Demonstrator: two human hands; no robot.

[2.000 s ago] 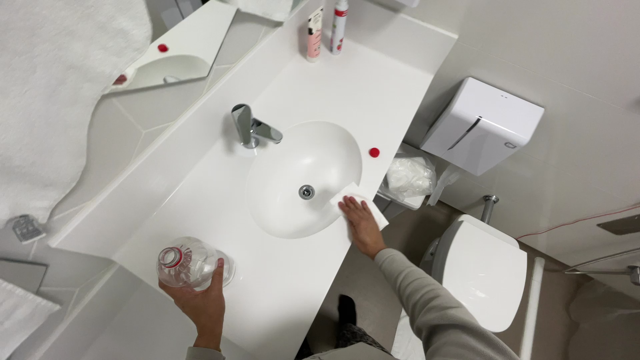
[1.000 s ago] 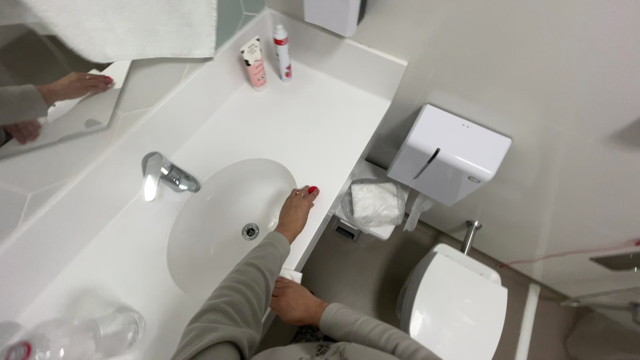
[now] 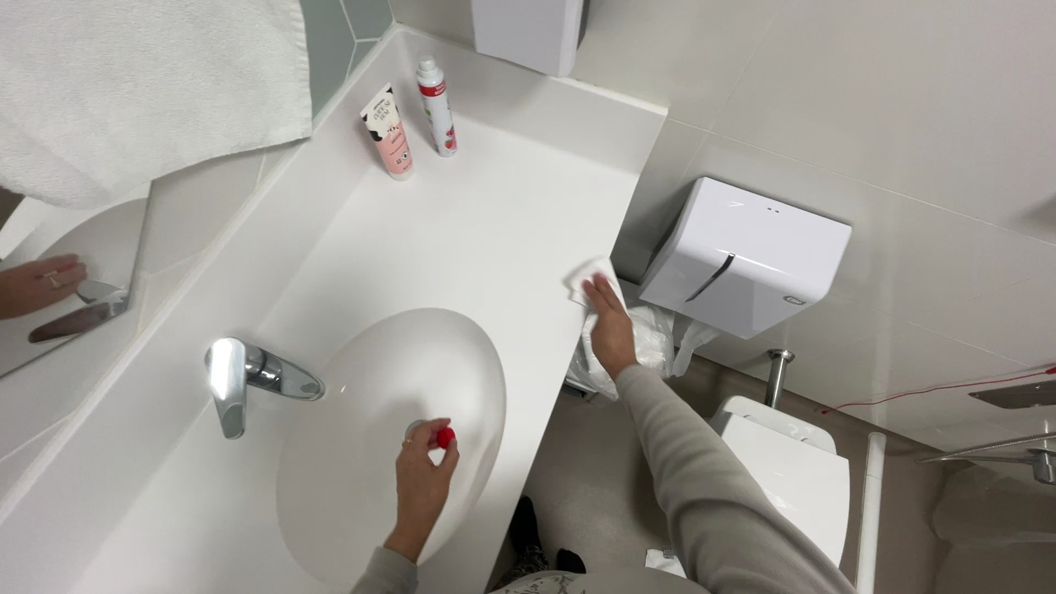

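My left hand (image 3: pixel 425 487) is over the washbasin (image 3: pixel 363 495), pinching a red bottle cap (image 3: pixel 445 437) between thumb and fingers, near the drain. At the counter's (image 3: pixel 462 239) front edge, my right hand (image 3: pixel 609 322) presses a folded white paper towel (image 3: pixel 587 279) flat under its fingers. A chrome faucet (image 3: pixel 256 371) stands behind the basin. In the far corner a pink and white tube (image 3: pixel 389 140) and a white and red spray can (image 3: pixel 437 111) stand upright. The plastic bottle seen earlier is out of view.
A white towel (image 3: pixel 157 82) and a mirror (image 3: pixel 91 289) are at the left. Past the counter's front edge are a bin with a plastic liner (image 3: pixel 652 338), a wall-mounted paper dispenser (image 3: pixel 747 256) and a toilet (image 3: pixel 784 487). Another white dispenser (image 3: pixel 528 33) hangs above the corner.
The red cap, on the counter two seconds ago, is now in my left hand above the basin. My right hand has moved with the paper towel along the front edge, toward the far end.
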